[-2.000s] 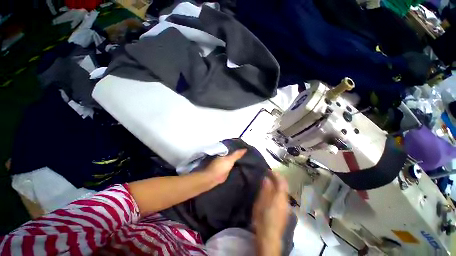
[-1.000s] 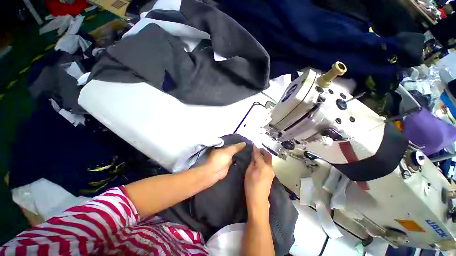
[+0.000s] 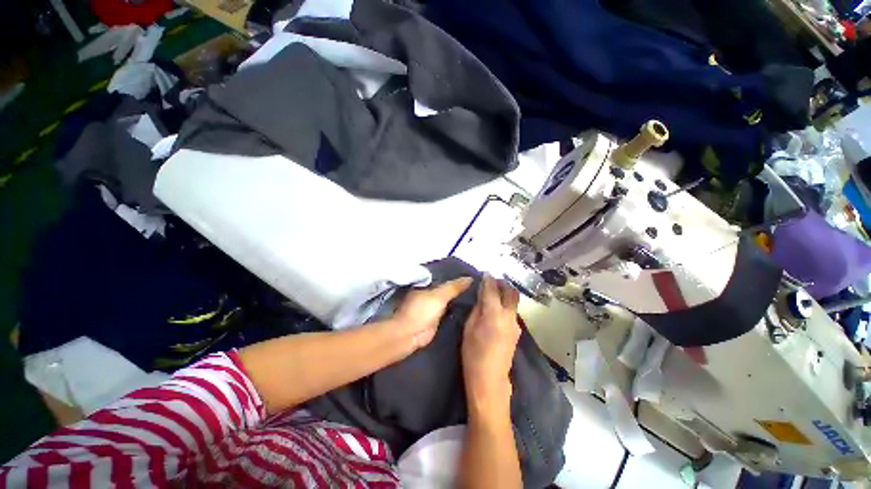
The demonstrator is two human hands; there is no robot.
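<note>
A charcoal grey garment piece (image 3: 420, 382) with white lining (image 3: 368, 304) lies bunched over the lap and the table's near edge. My left hand (image 3: 427, 313) pinches its upper edge between thumb and fingers. My right hand (image 3: 491, 329) grips the same edge just to the right, its fingertips close to the left ones. Both hands are just in front of the needle area (image 3: 546, 277) of the cream sewing machine (image 3: 597, 215). The cloth under the fingertips is partly hidden.
A larger grey piece with white parts (image 3: 382, 143) lies across the white table (image 3: 286, 224). Navy garments (image 3: 573, 67) are heaped behind, more at left (image 3: 105, 277). White strips (image 3: 621, 411) hang by the machine. A black band (image 3: 711, 320) curves over its arm. A purple cloth (image 3: 821, 250) is behind.
Two seconds ago my right hand was blurred, lower and farther right; it moved up and left beside my left hand. Since one second ago its fingers have shifted only slightly on the cloth.
</note>
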